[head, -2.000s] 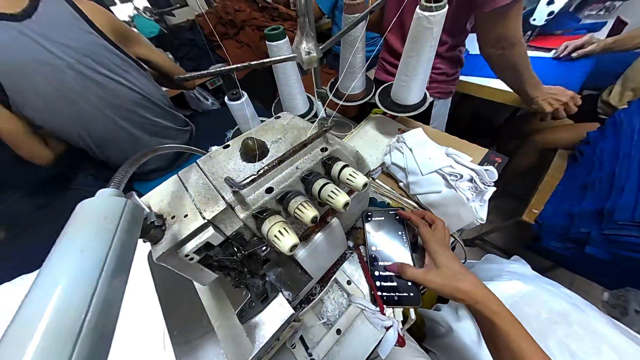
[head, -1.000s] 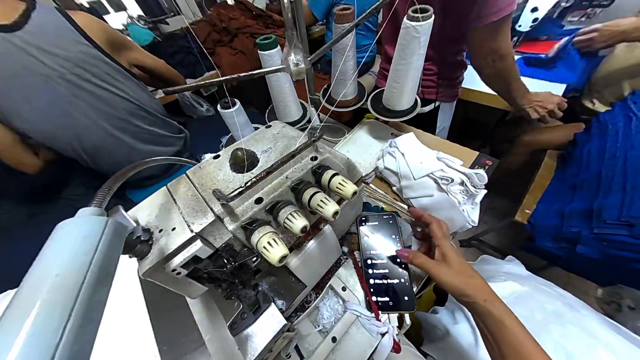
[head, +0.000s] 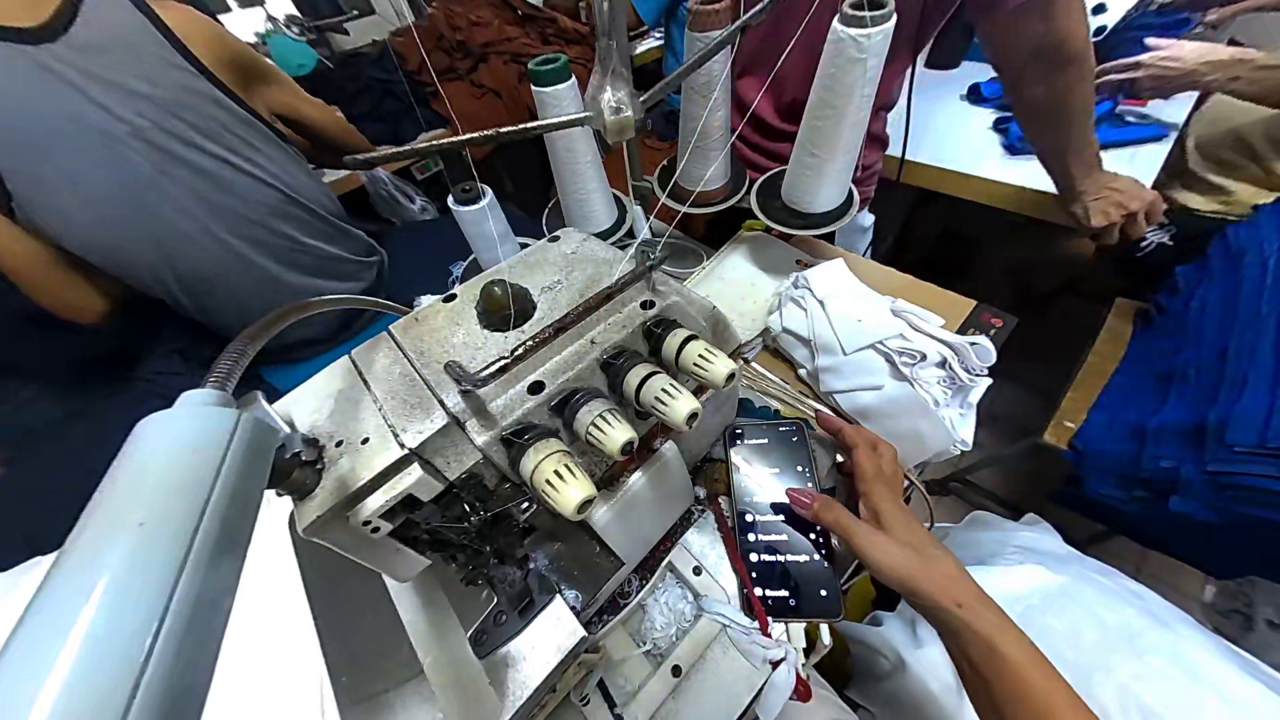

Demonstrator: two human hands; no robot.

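My right hand [head: 880, 500] reaches in from the lower right, its thumb over the lit screen of a smartphone [head: 785, 540]. Its other fingers are bent beside the phone's right edge, apart from one another, and do not grip it. The phone lies tilted against the right side of an overlock sewing machine [head: 560, 340] with several cream tension dials [head: 655, 393]. A dark list with writing shows on the screen. A red cord [head: 742, 570] and white thread scraps [head: 668, 612] lie by the phone's left edge. My left hand is not in view.
White thread cones [head: 843, 105] stand behind the machine. Folded white fabric pieces [head: 870, 345] lie right of it, white cloth [head: 1060, 610] below them. A lamp arm [head: 130, 560] crosses the lower left. Stacked blue fabric [head: 1190, 380] is at far right. Other people stand around.
My right thumb has moved from the left part of the phone's screen toward its right part. At the upper right, a co-worker's hands have moved and the blue fabric on the table lies differently.
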